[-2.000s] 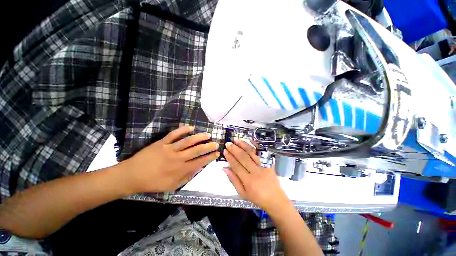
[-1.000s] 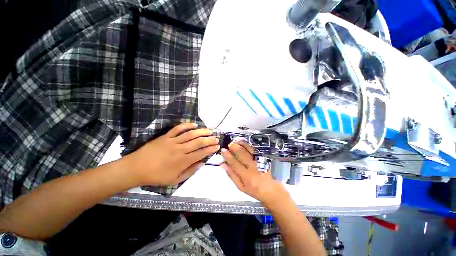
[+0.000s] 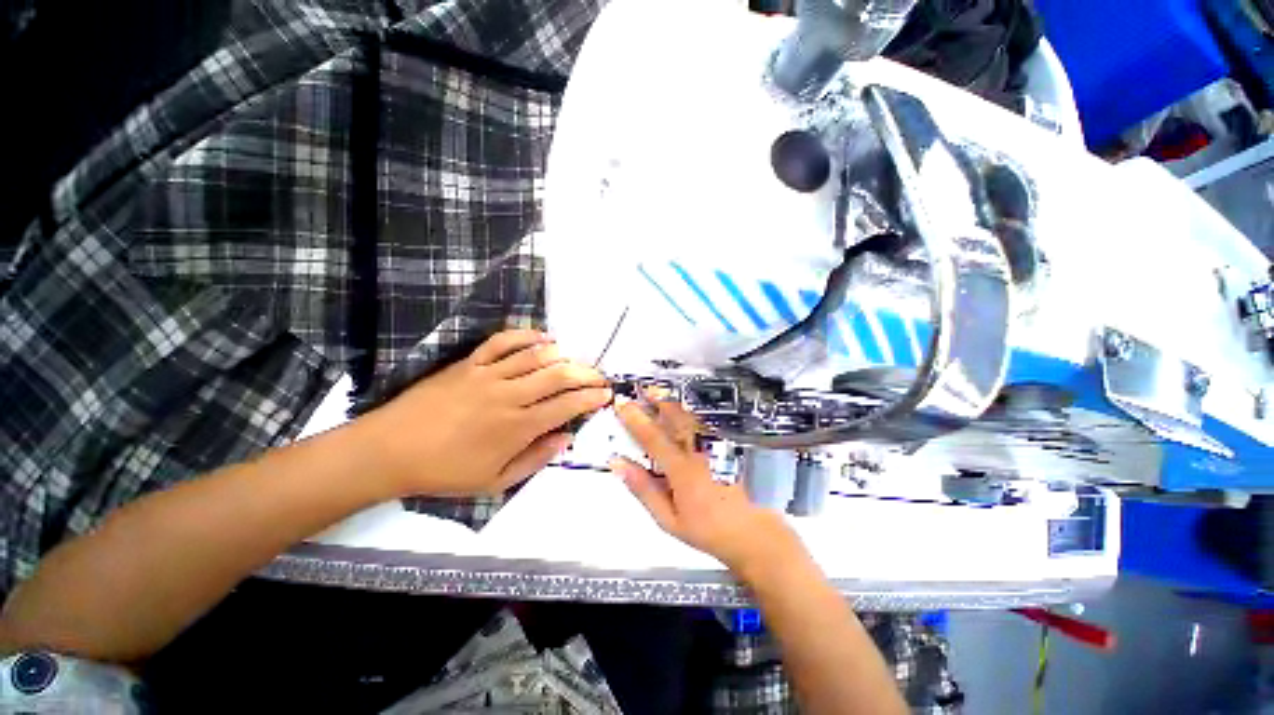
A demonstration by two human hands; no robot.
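Note:
The plaid garment panel (image 3: 440, 196), dark with white check and crossed by a black strip (image 3: 366, 210), spreads left of the white sewing machine (image 3: 671, 154) and under my left hand. My left hand (image 3: 489, 416) lies flat on the cloth, its fingertips at the needle area (image 3: 629, 388). My right hand (image 3: 685, 482) is just right of it, fingertips close to my left fingertips beside the presser foot. The cloth under the fingertips is mostly hidden, so I cannot tell whether my right hand holds any. A thin dark thread (image 3: 612, 340) shows above the fingertips.
The white table has a ruler-marked front edge (image 3: 461, 577). More plaid cloth (image 3: 755, 673) hangs below it at lower right. Patterned clothing (image 3: 510, 677) covers the lap. Blue bins (image 3: 1139, 63) stand at upper right. A red object (image 3: 1069, 627) is on the floor at lower right.
The cloth edge under my left hand has shifted up and away from the table's front edge. The machine appears further left in view. Both hands stay at the needle area.

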